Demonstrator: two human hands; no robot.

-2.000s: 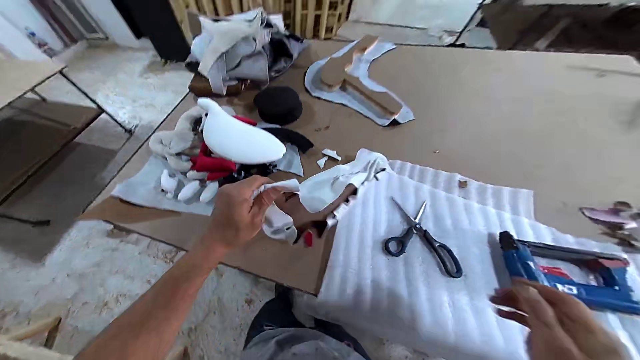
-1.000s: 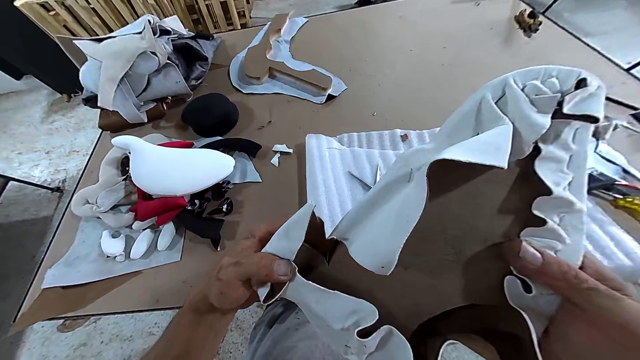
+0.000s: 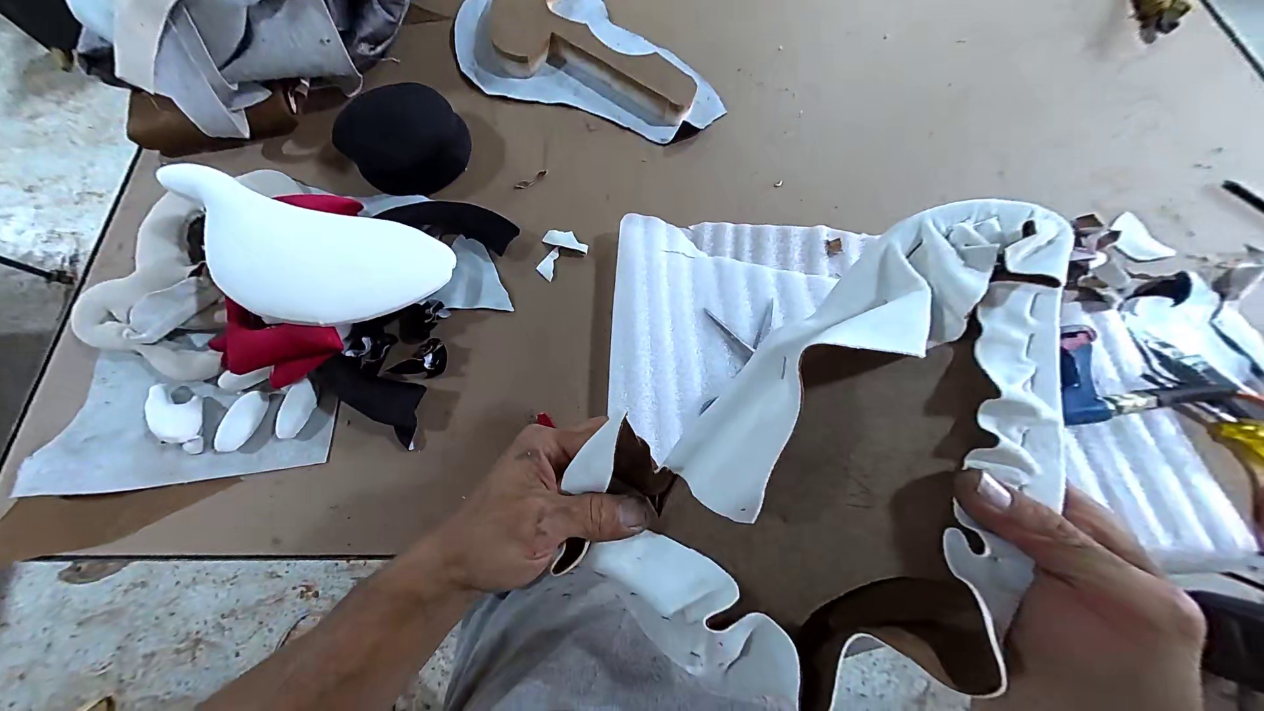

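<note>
My left hand (image 3: 543,513) pinches the lower left part of a white leather-like piece (image 3: 750,395) with a brown reverse side. My right hand (image 3: 1076,583) grips the right side of the same piece, its thumb on the pale face. The piece is wrapped around the edge of a brown panel (image 3: 869,425), with folds gathered at the upper right corner and a wavy free edge inside. Scissors (image 3: 736,336) lie on white foam sheeting (image 3: 662,306), partly hidden behind the piece. The blue tool (image 3: 1081,375) on the right is mostly covered.
On the left, a white padded shape (image 3: 316,257) lies on red, black and beige padded pieces. Behind are a black rounded piece (image 3: 403,138), a fabric heap (image 3: 237,59) and a wooden form (image 3: 622,74) on a pale sheet. Scraps (image 3: 1141,237) lie at right on the brown table (image 3: 889,109).
Two seconds ago my right hand was by the blue tool; it now grips the piece. The piece, lower by the foam before, is now held up in both hands, covering most of the scissors.
</note>
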